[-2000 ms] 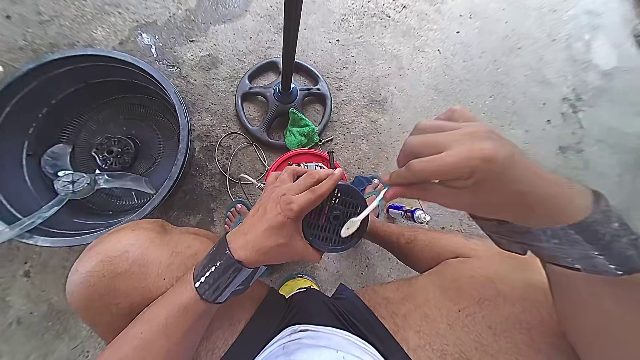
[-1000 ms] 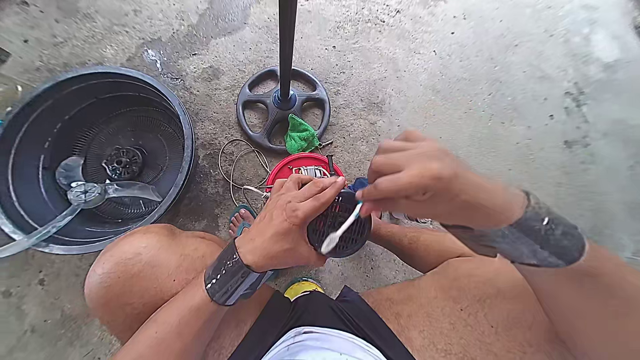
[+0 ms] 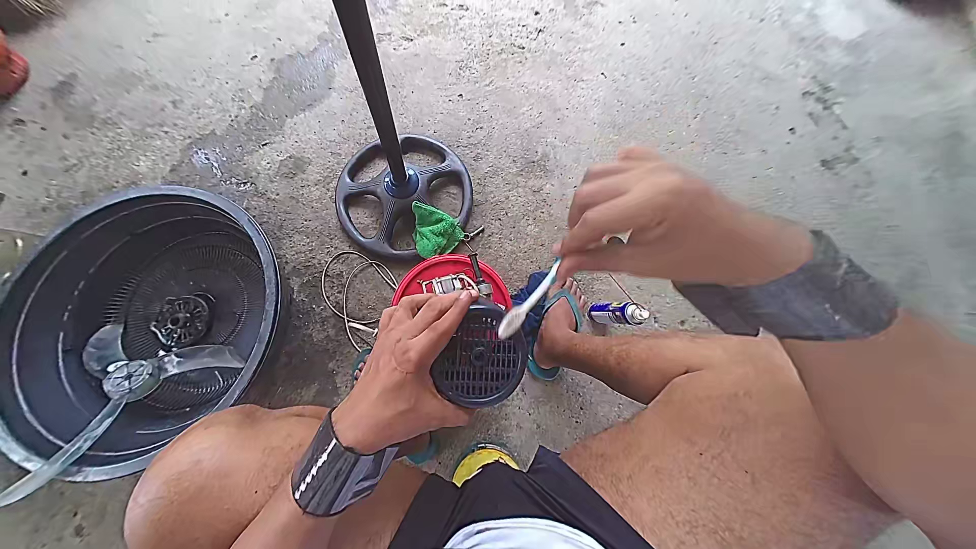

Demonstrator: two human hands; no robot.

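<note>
My left hand [image 3: 415, 362] grips the side of a round black slotted plastic fan motor cover [image 3: 479, 366], its slots facing up. Between the fingertips of my right hand [image 3: 637, 217] is a toothbrush [image 3: 534, 301] with a teal and white handle. Its whitish head hangs just over the cover's upper right rim; whether it touches is unclear. Behind the cover, a red round lid or basin [image 3: 412, 280] holds a small motor assembly [image 3: 456, 284] with metal parts, partly hidden by my left fingers. A pale cord [image 3: 326, 282] lies coiled beside it.
At left, a black basin [image 3: 268, 305] holds a fan grille [image 3: 217, 267] and a clear fan blade [image 3: 130, 381]. A fan stand base [image 3: 347, 191] with an upright pole and a green cloth [image 3: 436, 230] is ahead. A blue spray can [image 3: 616, 313] lies by my right foot.
My right hand has lifted the toothbrush up and away from the middle of the cover since a second ago. My left hand keeps its hold on the cover. The view has shifted.
</note>
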